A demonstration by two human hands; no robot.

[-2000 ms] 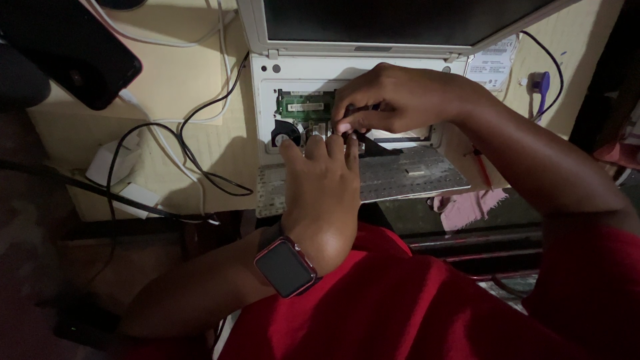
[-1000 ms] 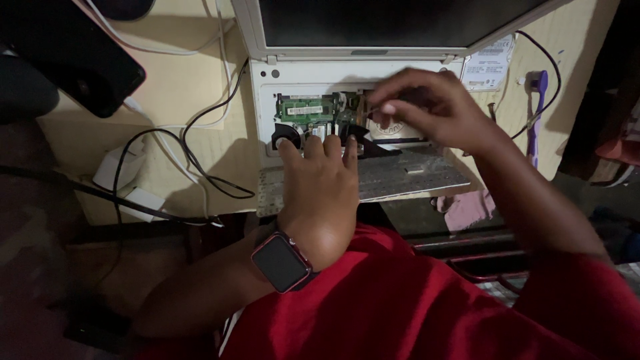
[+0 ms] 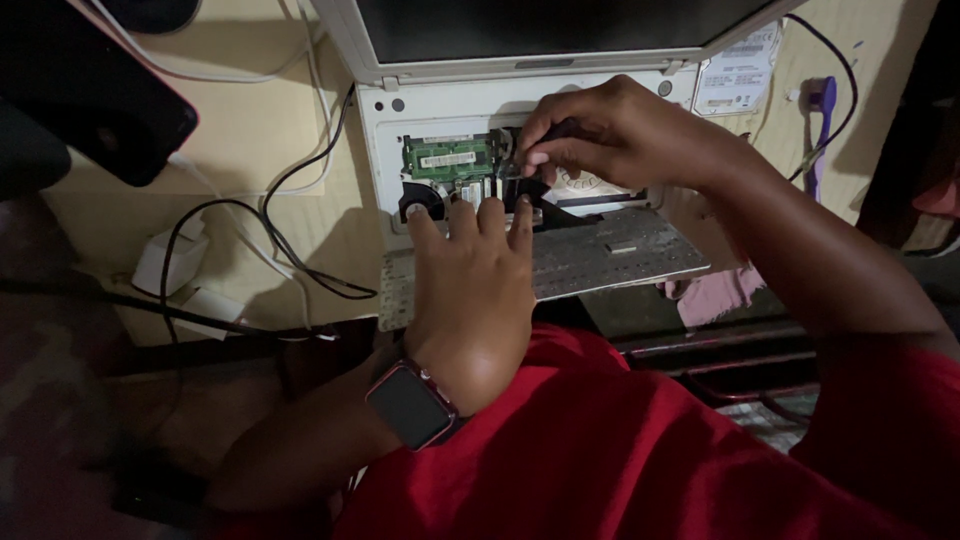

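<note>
A white laptop lies with its screen raised and its inside exposed. My left hand, a smartwatch on its wrist, rests spread with fingertips on the lower edge of the opening, by the black fan. Above those fingers lies a green memory module. My right hand is bent over the opening, thumb and fingers pinched around a small dark thing, perhaps a tool's handle; its tip is hidden. The detached keyboard, underside up, lies along the laptop's front edge, partly under my left hand.
A hard drive and a purple toothbrush lie on the table at the right. Left of the laptop are black and white cables, a white power adapter and a phone. A pink cloth hangs near the table's front edge.
My right hand lifted off to the right a second ago and is now back left, over the middle of the opening. My left hand stays in place on the laptop.
</note>
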